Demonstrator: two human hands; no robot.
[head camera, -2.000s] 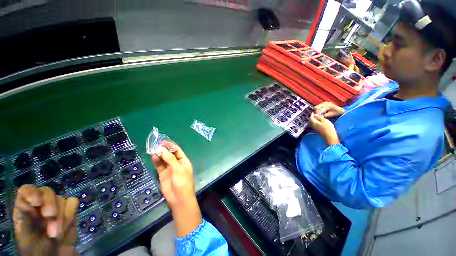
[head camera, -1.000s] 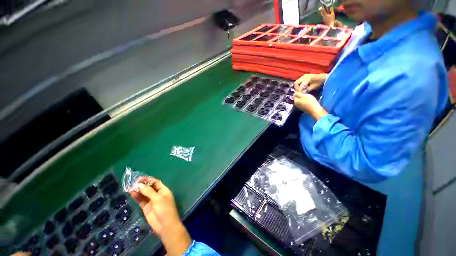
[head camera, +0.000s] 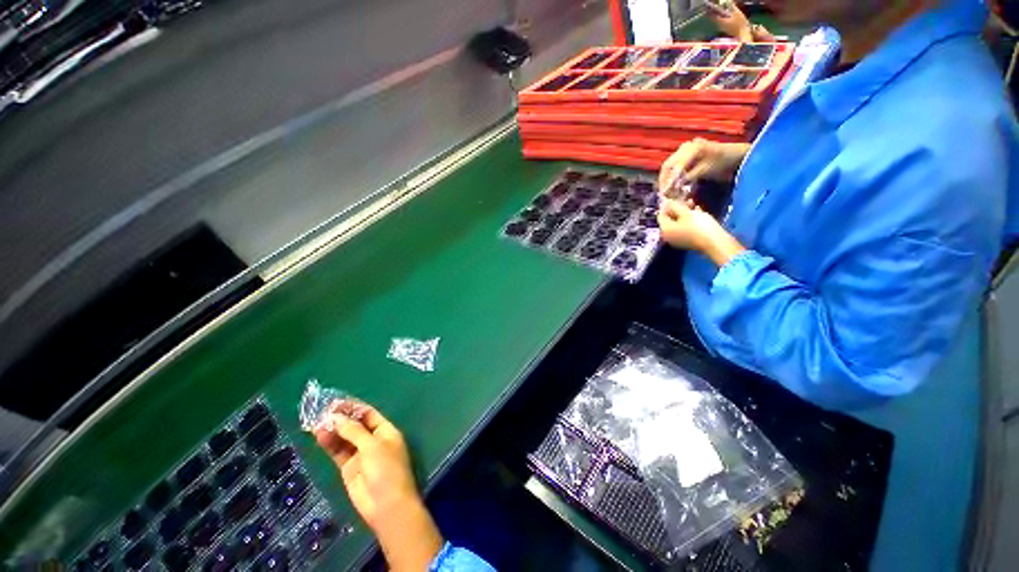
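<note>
My right hand is bare and holds a small clear zip bag between thumb and fingers, above the right end of the near blister tray. The bag's contents are too small to tell. The clear blister tray lies on the green bench at lower left, with black rounded components in its pockets; some show shiny dots. The tray is cut off by the lower edge. My left hand is out of the picture. A second small clear bag with silvery contents lies on the bench right of my hand.
A person in blue at right holds something small over another tray of black components. Stacked red-orange trays stand at the back. A large crumpled clear bag lies on dark trays below the bench. Another person's hand shows at the top.
The view has turned right since the first frame. My left hand has left the picture. My right hand still holds the bag. The spare bag stays on the bench.
</note>
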